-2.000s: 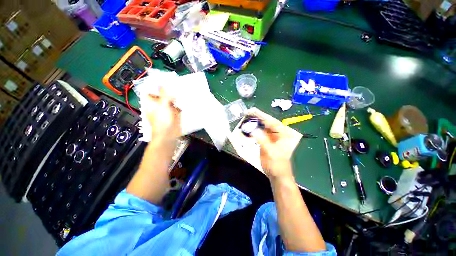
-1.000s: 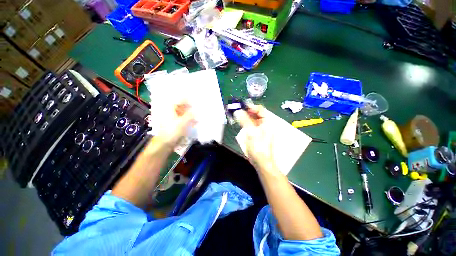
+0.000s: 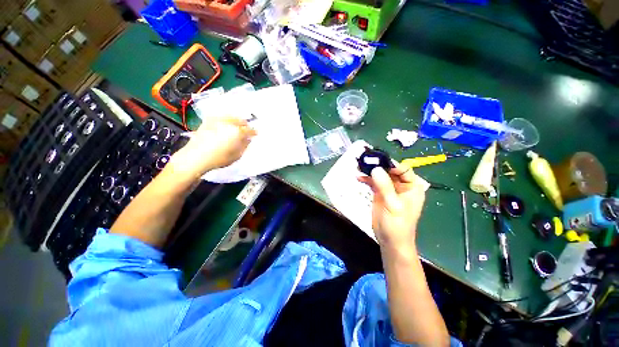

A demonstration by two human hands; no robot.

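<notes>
My right hand point(image 3: 397, 196) holds a round black display module point(image 3: 373, 161) with a small pale mark in its fingertips, above a printed sheet point(image 3: 349, 193) at the bench edge. My left hand point(image 3: 220, 144) is over a white pouch point(image 3: 282, 132), with a tiny dark thing at its fingertips; whether it grips this or the pouch I cannot tell. A small clear zip bag point(image 3: 328, 145) lies between pouch and sheet.
Parts trays point(image 3: 88, 176) stand at the left. A multimeter point(image 3: 186, 78), a clear cup point(image 3: 352, 106) and a blue parts bin point(image 3: 461, 116) are farther back. A yellow screwdriver point(image 3: 424, 160), metal rod point(image 3: 465, 230) and black pen-like tool point(image 3: 503, 251) lie to the right.
The module now shows clearly in my right hand, a dark face with a pale mark. My left hand has moved up and left over the pouch. The small clear bag is uncovered.
</notes>
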